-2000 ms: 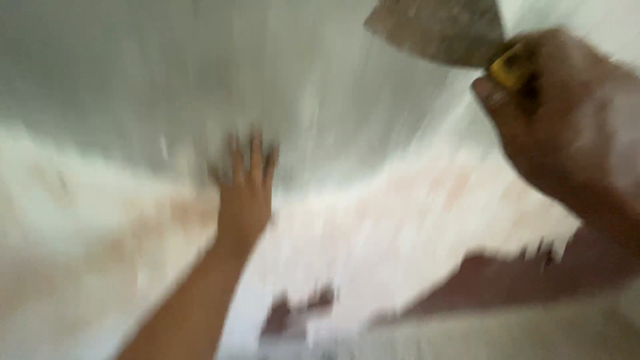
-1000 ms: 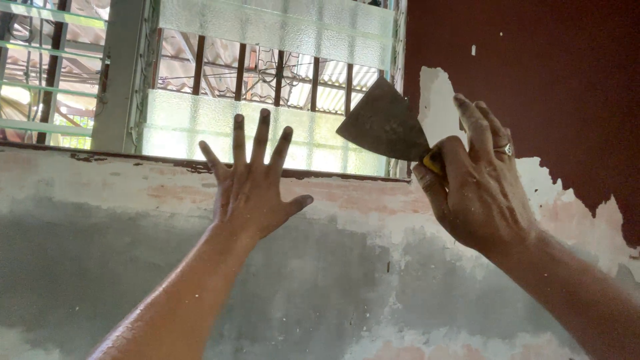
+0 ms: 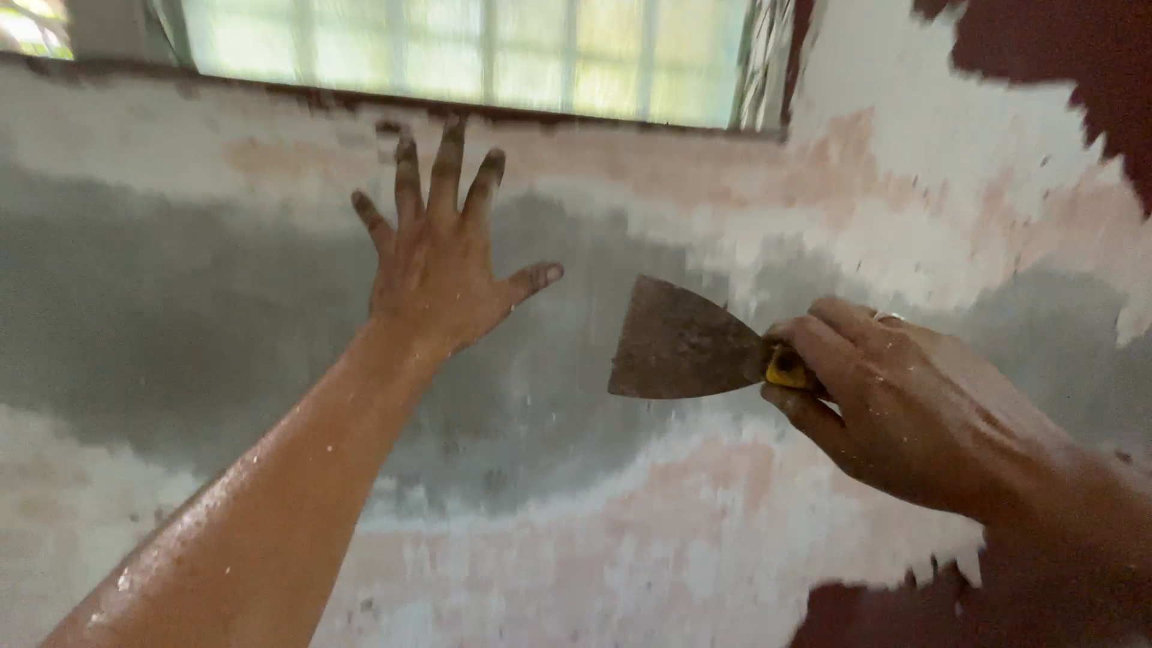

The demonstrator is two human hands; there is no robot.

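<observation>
My left hand point(image 3: 441, 261) is spread wide with its palm toward the wall point(image 3: 558, 432), below the window, and holds nothing; whether the palm touches the wall cannot be told. To its right, my right hand point(image 3: 891, 387) grips the yellow and black handle of a putty knife point(image 3: 684, 346). Its wide, stained metal blade points left over a grey patch of the wall; blade contact cannot be told. Around the grey lie whitish and pinkish scraped areas. A ring shows on a finger of my right hand.
A window with frosted panes point(image 3: 468, 49) and bars behind them fills the upper middle, above a dark sill edge point(image 3: 540, 117). Dark red paint point(image 3: 1035, 45) with ragged edges covers the upper right, and more lies at the lower right.
The view has tilted down to show more wall. Against the window, my right hand with the putty knife has moved lower; the blade pointed up and left before and now points left. My left hand stays spread.
</observation>
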